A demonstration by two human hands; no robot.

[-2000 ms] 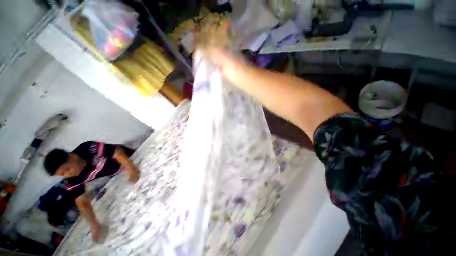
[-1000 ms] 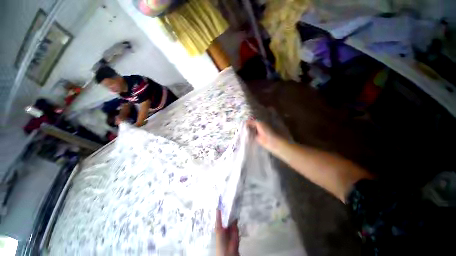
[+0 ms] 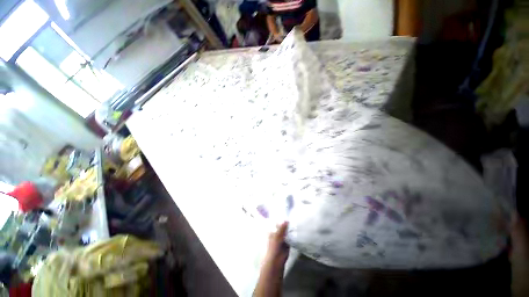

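The white floral fabric covers much of the large table. Its near part is lifted and billows between my hands, with purple flowers showing. My left hand is closed on its near edge, low in the middle of the view. My right hand is blurred and dim at the right rim, at the other end of the lifted edge, and appears to grip it. A peak of the fabric stands up at the far table edge, in front of another person's hands.
A person stands across the table, head out of view. A white strip of table shows along the left side. Yellow cloth bundles and a cluttered side bench are at the left. Yellow cloth hangs at the right.
The view has swung so the table's left side shows more. My hands have moved wide apart, and the fabric between them has spread and billowed. The raised peak at the far edge looks taller.
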